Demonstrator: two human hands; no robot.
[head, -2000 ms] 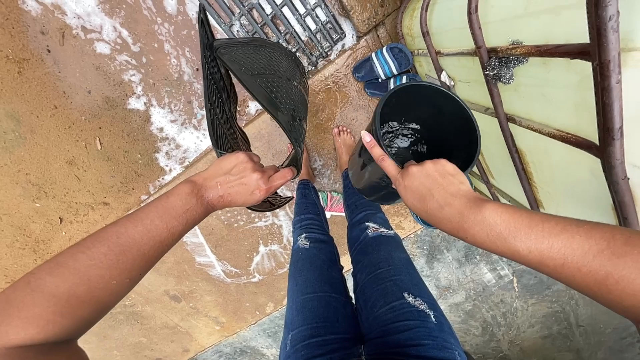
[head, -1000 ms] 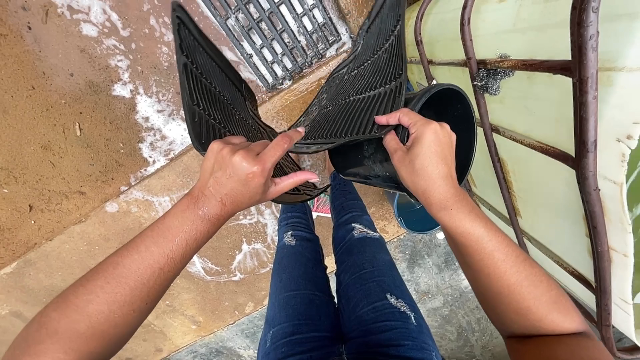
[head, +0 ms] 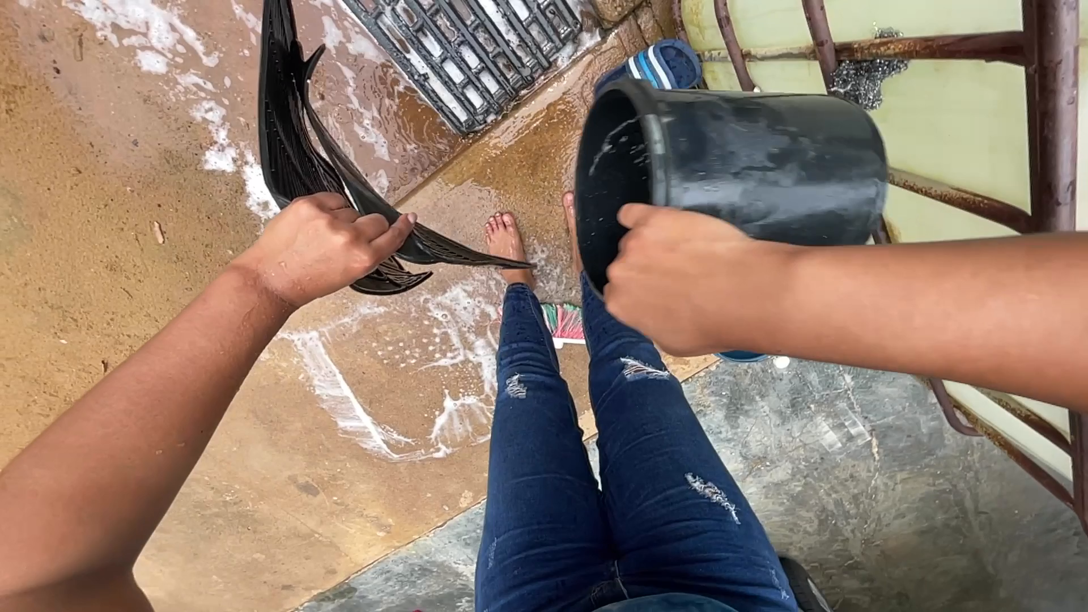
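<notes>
My left hand (head: pixel 336 242) grips the black rubber floor mats (head: pixel 302 140), which hang folded beside my feet, their ribbed faces partly hidden. My right hand (head: pixel 676 276) is closed on the rim of a black plastic bucket (head: pixel 769 161). The bucket lies tipped on its side in the air, its mouth facing left, with a little water visible inside. Below, between my lower legs, a brush with green and pink bristles (head: pixel 564 321) rests on the wet floor.
A dark plastic grate (head: pixel 472 55) lies in suds at the top. Blue striped slippers (head: pixel 667 66) sit near a rusty metal frame (head: pixel 1054 127) around a pale tank. A steel wool scourer (head: pixel 867 78) is tucked on the frame. Soap foam (head: pixel 340 395) streaks the concrete floor.
My right hand has left the mats it touched a second ago and now holds the bucket tipped sideways. My left hand has kept the mats, which now hang more closely folded, to the left.
</notes>
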